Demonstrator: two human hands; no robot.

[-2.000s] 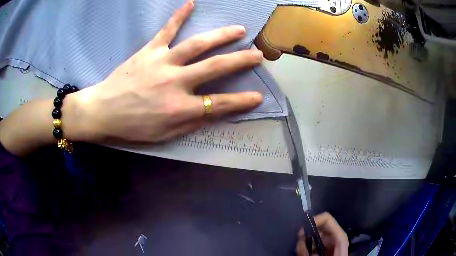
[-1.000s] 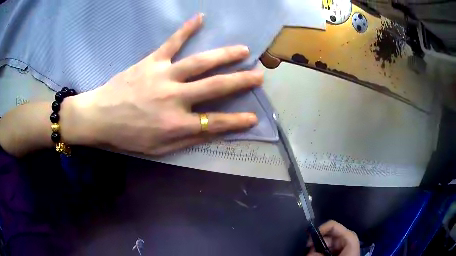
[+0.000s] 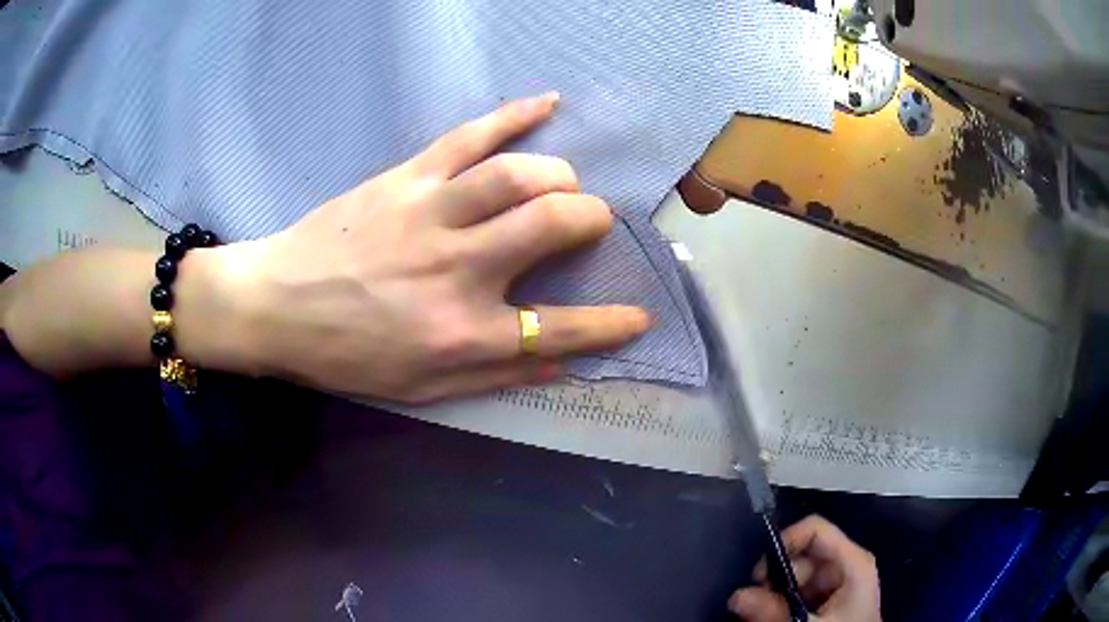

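A pale grey-lavender, finely ribbed garment piece [image 3: 608, 73] lies on the white machine table, with a dark stitch line along its pointed corner. My left hand [image 3: 426, 267] lies on it with fingers spread, pressing it down near that corner. My right hand [image 3: 821, 571], at the bottom edge and partly cut off, holds the black handles of long silver scissors [image 3: 739, 419]. The blades are blurred and run up along the corner's right edge. I cannot tell how far apart they are. A small pale bit [image 3: 680, 250] shows by the blade tips.
The white machine head [image 3: 1009, 49] is at the upper right, above the tan-orange bed cover [image 3: 827, 182]. The table's front edge carries a printed scale [image 3: 851, 444]. My dark lap [image 3: 511, 535] holds pale scraps. Something blue [image 3: 1009, 565] is at the lower right.
The scissors blades have moved up along the corner's right edge. The cloth, table and machine sit lower in view, and more of the machine head shows. My left hand's middle fingers are more bent.
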